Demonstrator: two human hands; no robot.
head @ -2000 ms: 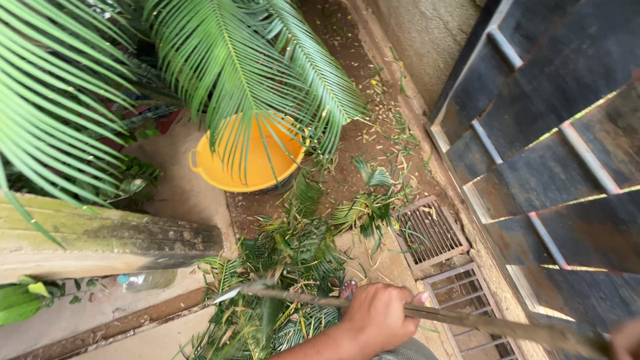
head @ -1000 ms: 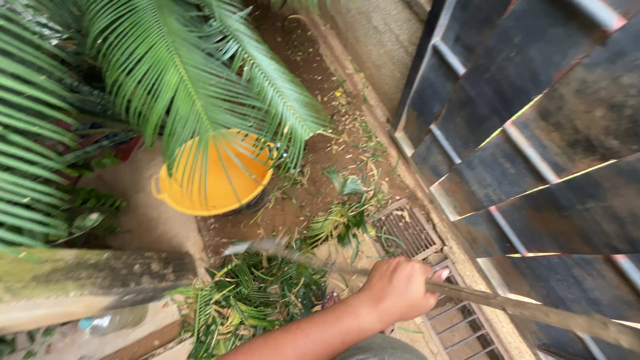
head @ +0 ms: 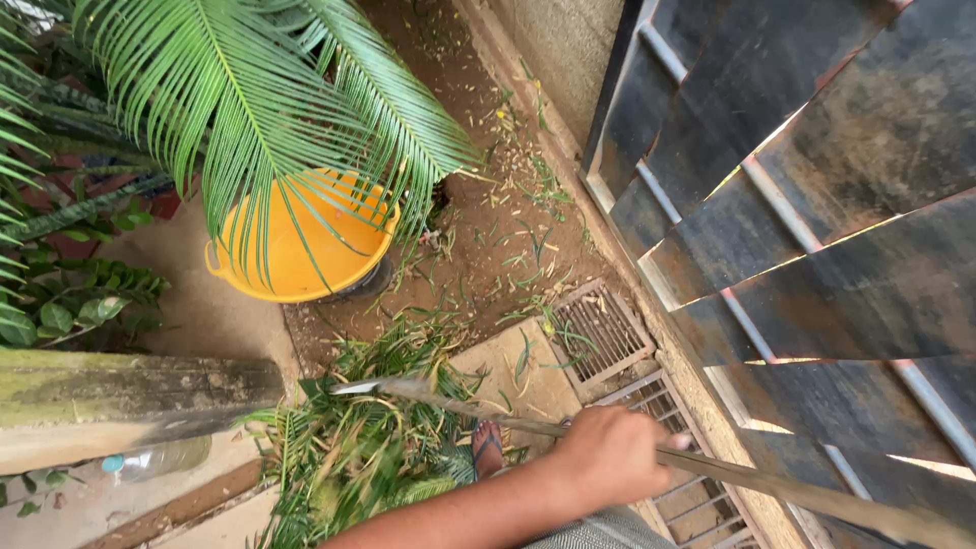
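Observation:
My left hand (head: 614,457) is closed around a long wooden handle (head: 793,488) that slants across the lower part of the view. At its left end a light tip, apparently metal and blurred, lies over a heap of cut palm leaves (head: 366,442). The tool's kind cannot be told. My right hand is out of view; the handle runs off at the lower right. Above the heap, a yellow plastic tub (head: 328,259) stands tilted on a dark base, partly behind hanging palm fronds (head: 252,130).
A dark metal gate (head: 801,229) lines the right side. Metal drain grates (head: 602,332) lie along its foot. A mossy concrete wall (head: 137,393) and a plastic bottle (head: 164,459) are at left. My sandalled foot (head: 486,446) is beside the heap.
The tool's tip has moved from above the leaf heap, near the soil, down onto the heap since one second ago. Two seconds ago part of another hand showed at the right edge; now it does not.

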